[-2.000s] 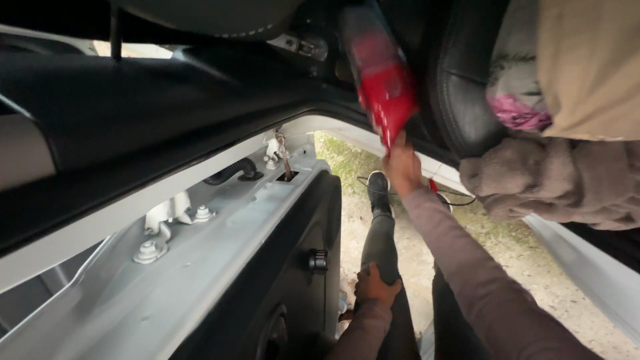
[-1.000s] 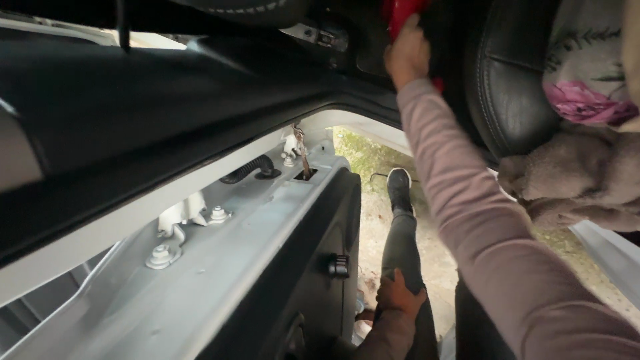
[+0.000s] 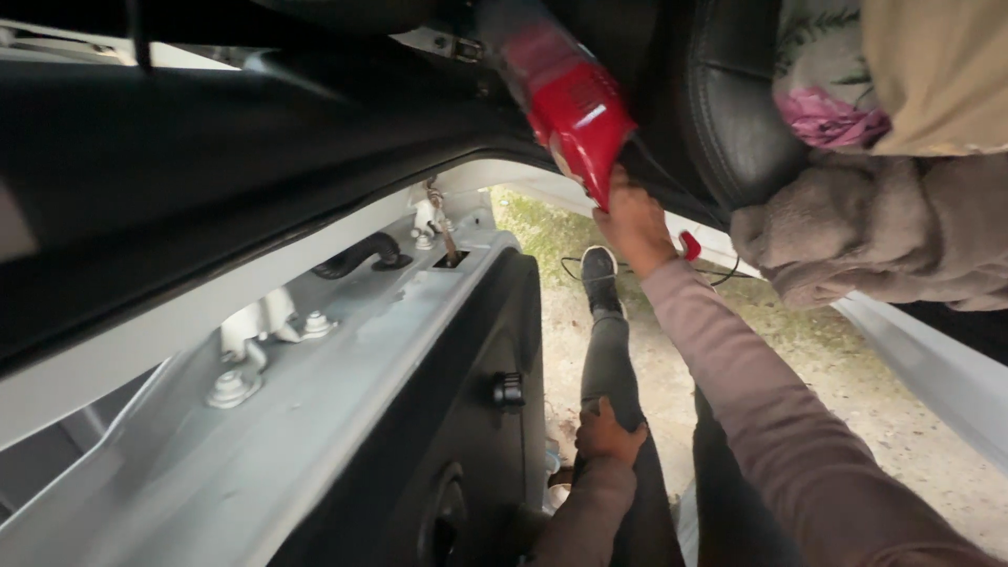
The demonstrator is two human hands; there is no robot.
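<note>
My right hand (image 3: 636,220) grips the rear end of a red handheld vacuum cleaner (image 3: 587,110), whose clear, blurred front part points up into the dark footwell of a car. A thin dark cord (image 3: 669,177) runs from near the vacuum toward the door sill. My left hand (image 3: 610,433) rests on my own leg at the knee, fingers spread around the dark trousers, with no tool in it. Below the vacuum, my shoe (image 3: 600,272) stands on the ground beside a loop of black cable.
On the left is the open car door (image 3: 425,339) with hinges (image 3: 236,386) and a black corrugated hose (image 3: 358,256). A black leather seat (image 3: 736,118) is at upper right, with a brown fleece cloth (image 3: 874,228) and a floral bag (image 3: 827,87) by it. A small red object (image 3: 690,246) lies by the sill.
My right hand reached farther up into the footwell one second ago; it has since drawn back toward the sill with the vacuum. My left hand stays on my leg.
</note>
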